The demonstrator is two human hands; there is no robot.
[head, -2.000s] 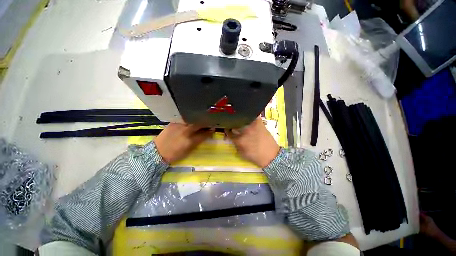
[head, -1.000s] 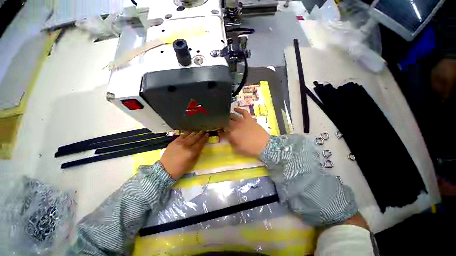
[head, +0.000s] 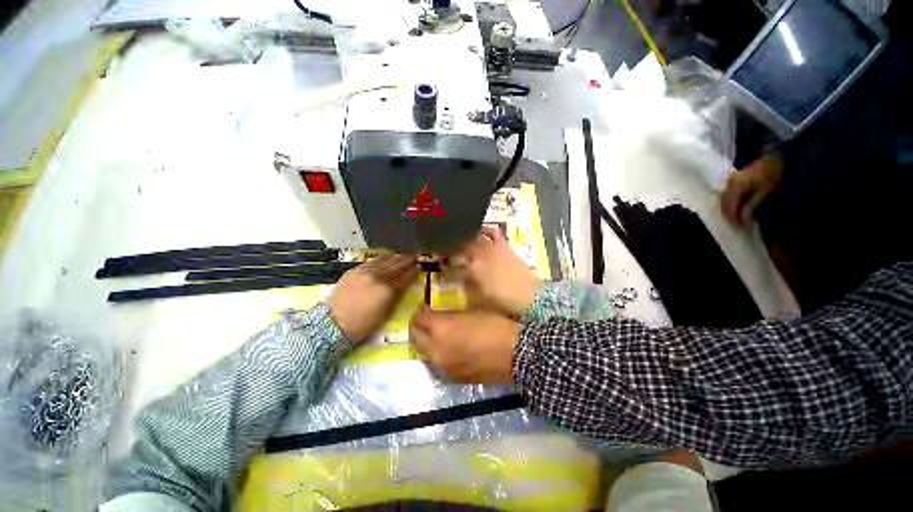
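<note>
My left hand (head: pixel 368 300) is at the left of the sewing area under the machine head (head: pixel 418 190), its fingers on a black strap (head: pixel 230 287) that runs out to the left. My right hand (head: pixel 498 272) is at the right of the same spot, partly behind another person's hand (head: pixel 469 345); its fingertips are blurred, and its hold cannot be told. A short dark strap piece (head: pixel 430 266) shows between my hands. The other person's fingers are at a thin dark item (head: pixel 428 290) just in front. The needle is hidden.
The other person's checked sleeve (head: pixel 691 385) crosses from the right, covering part of the strap pile (head: pixel 686 262). Another hand (head: pixel 751 188) rests at the right table edge. Loose rings (head: pixel 623 297), a bag of rings (head: pixel 60 395) and a strip on plastic (head: pixel 390 424) are around.
Another person's arm has come in from the right, its hand reaching in front of the sewing area. A second hand shows at the right table edge. My hands stay under the head.
</note>
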